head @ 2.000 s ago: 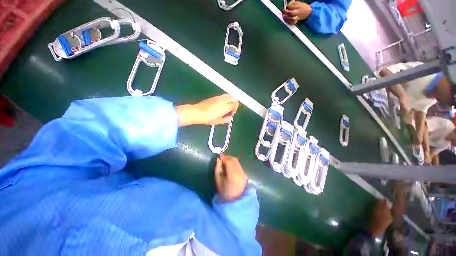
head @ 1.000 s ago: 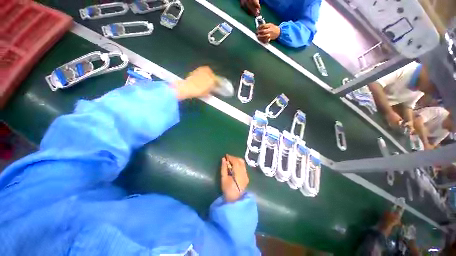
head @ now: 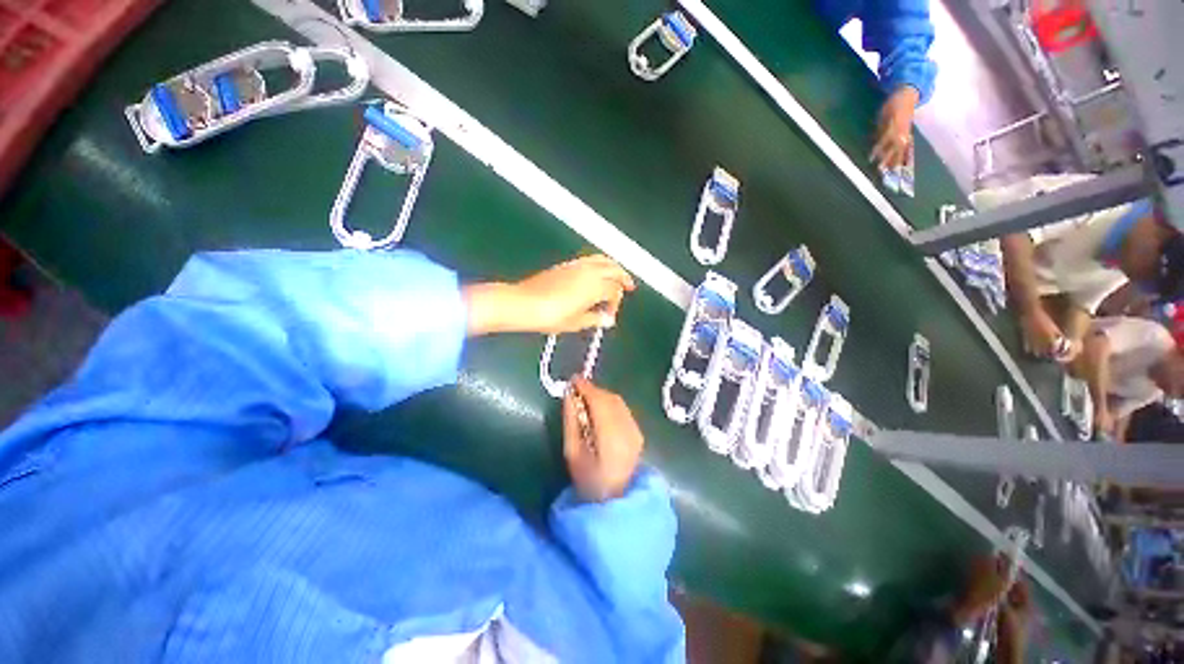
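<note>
A white oval housing frame (head: 551, 363) lies on the dark green surface between my hands. My left hand (head: 578, 293) grips its upper end and covers it. My right hand (head: 601, 441) is at the frame's lower end, closed around a thin tweezers-like tool (head: 583, 418), whose tip is too small to make out. Grouped frames (head: 775, 405) with blue film patches stand close side by side to the right of my hands. A single frame (head: 381, 178) lies at the upper left, beyond my left sleeve.
Overlapping frames (head: 234, 97) lie at the far left near a red tray (head: 65, 65). A pale guide strip (head: 519, 169) separates the belt, which carries scattered frames (head: 715, 215). Grey metal bars (head: 1039, 448) cross at right. Other people work beyond; one person's hand (head: 896, 127) touches a frame.
My left hand has moved from the guide strip down to the work spot, now holding a frame there. My right hand with the tool is at that frame. Belt frames and the view have shifted.
</note>
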